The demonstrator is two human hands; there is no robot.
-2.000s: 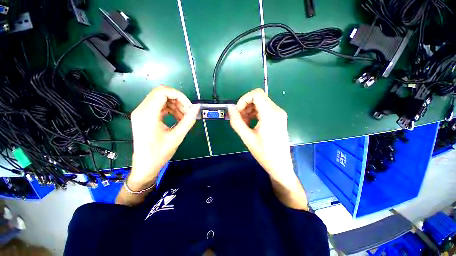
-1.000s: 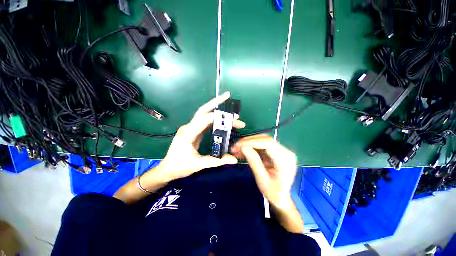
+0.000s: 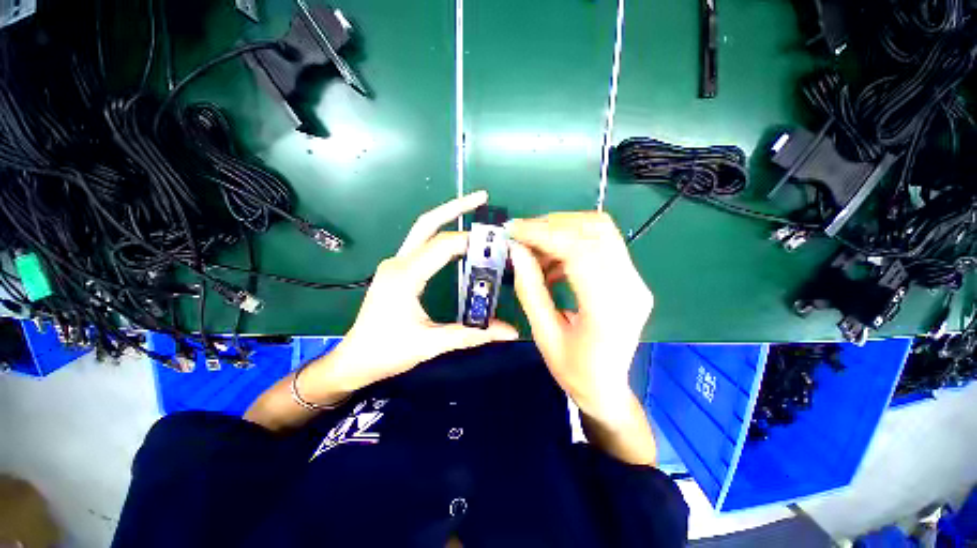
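Observation:
A connector module (image 3: 489, 252) with a silver-grey faceplate and a blue port stands lengthwise near the bench's front edge, its port end towards me. My left hand (image 3: 412, 294) is shut on the module, with the thumb at its near end and the fingers along its far left side. My right hand (image 3: 584, 300) has its thumb and fingertips together at the module's upper right side; whether they pinch anything small is hidden. A black cable shows right of my right hand and runs to a tied cable bundle (image 3: 686, 166) on the green mat.
Tangled black cables (image 3: 139, 214) with silver plugs and a green block (image 3: 32, 276) lie at left. More cable assemblies (image 3: 836, 177) lie at right. A black bracket (image 3: 295, 64) is at upper left, a thin black stick (image 3: 708, 54) at the back. Blue bins (image 3: 702, 401) are below the bench edge.
The module has turned from crosswise to lengthwise, and my left hand now holds it alone around its ends. Since one second ago, my right hand has moved up to the module's far right side.

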